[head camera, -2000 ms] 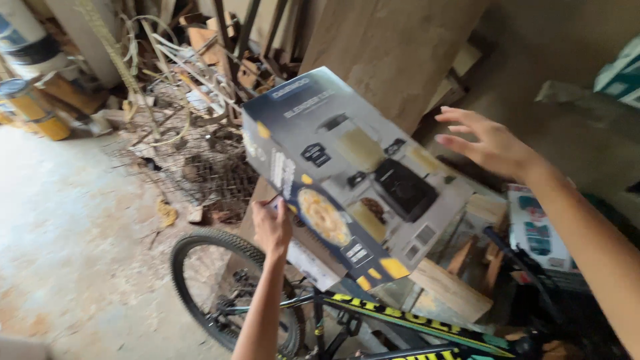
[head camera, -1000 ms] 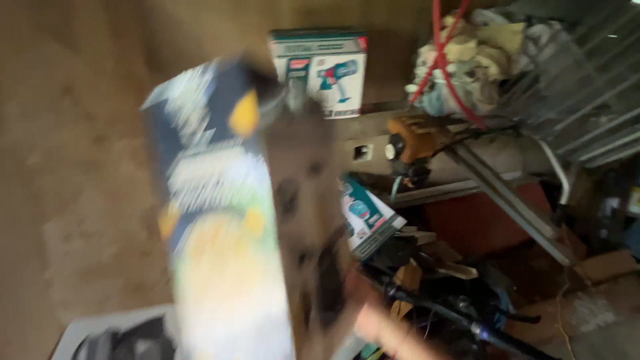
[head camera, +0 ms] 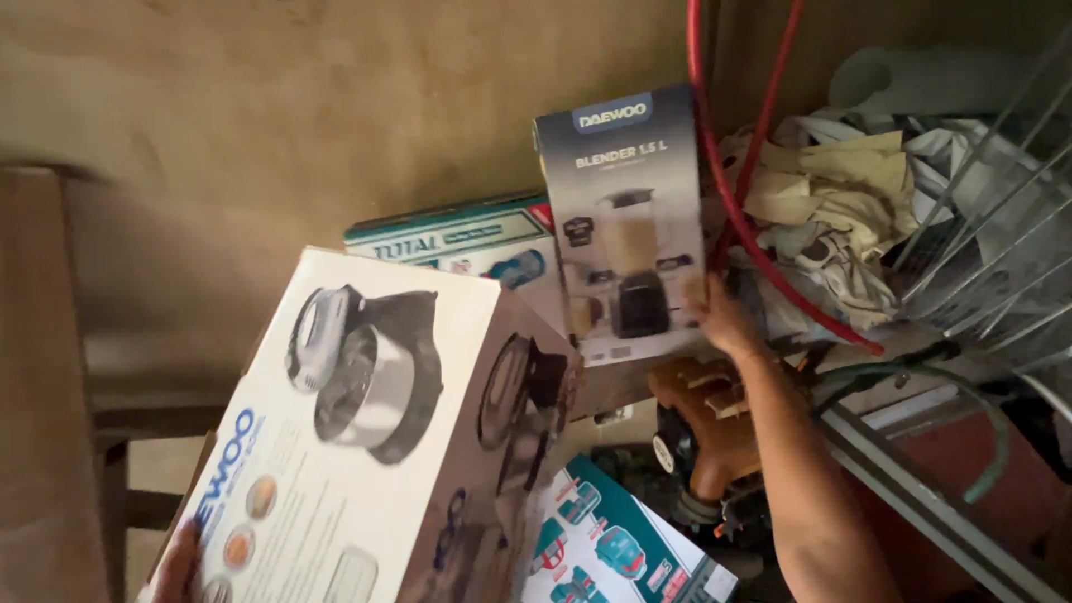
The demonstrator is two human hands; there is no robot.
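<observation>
A Daewoo blender box (head camera: 628, 243) stands slightly tilted on a ledge against the wall, its picture side toward me. My right hand (head camera: 720, 314) is at its lower right edge, the fingers partly hidden and blurred. In the lower left, a white Daewoo box with a stand mixer pictured on it (head camera: 352, 419) is tilted close to me, and my left hand (head camera: 177, 565) grips its left edge. Behind these two boxes is a Total power tool box (head camera: 452, 243), partly covered. Below, another teal and white tool box (head camera: 620, 544) lies at a slant.
A red hose (head camera: 737, 209) hangs at the right of the blender box. Crumpled cloths (head camera: 829, 218) lie behind it, near thin metal rods (head camera: 1005, 209). An orange-brown motor tool (head camera: 712, 427) and a metal rail (head camera: 938, 511) are below. A wooden board (head camera: 42, 377) stands at left.
The blender box, held in front of me over the bicycle two seconds ago, now stands on the ledge by the Total box. The mixer box has come into my left hand. The view has swung strongly.
</observation>
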